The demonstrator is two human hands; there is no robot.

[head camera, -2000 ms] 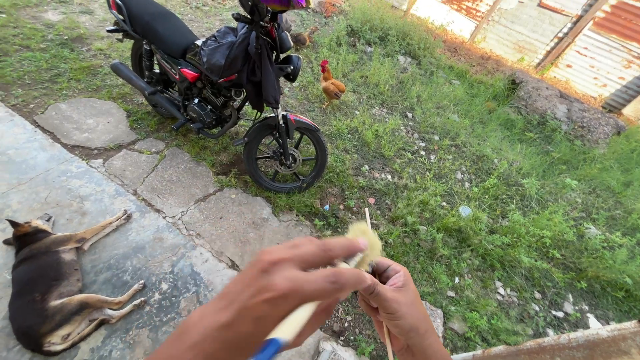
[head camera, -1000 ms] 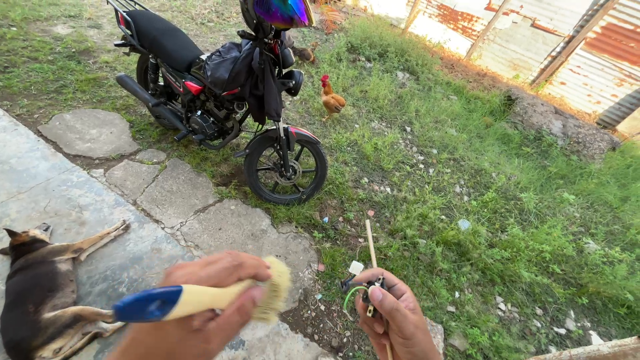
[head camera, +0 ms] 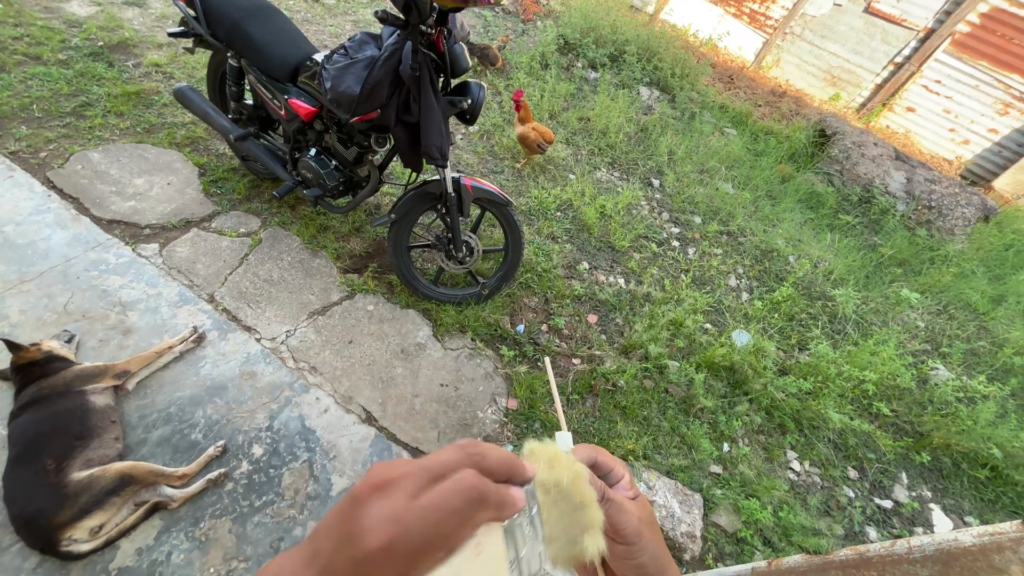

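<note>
My left hand (head camera: 424,508) grips a paintbrush with pale bristles (head camera: 565,504) and a metal ferrule (head camera: 524,532); its handle is mostly hidden below the hand. The bristles lie in front of my right hand (head camera: 628,512), against or close to its fingers. Between those right fingers is a thin wooden stick (head camera: 554,392), pointing up, with a small white piece (head camera: 564,440) beside it. The small dark part and the green wire that showed in my right hand earlier are hidden behind the bristles.
A motorcycle (head camera: 320,160) stands on grass beyond stone slabs (head camera: 392,368). A dog (head camera: 64,448) lies on the concrete floor (head camera: 272,424) at left. A rooster (head camera: 530,132) stands behind the front wheel. A rusty metal edge (head camera: 896,556) runs along the bottom right.
My left hand has brought the brush from the left over to my right hand, so the bristles now cover the small part held there. The right hand still holds the stick.
</note>
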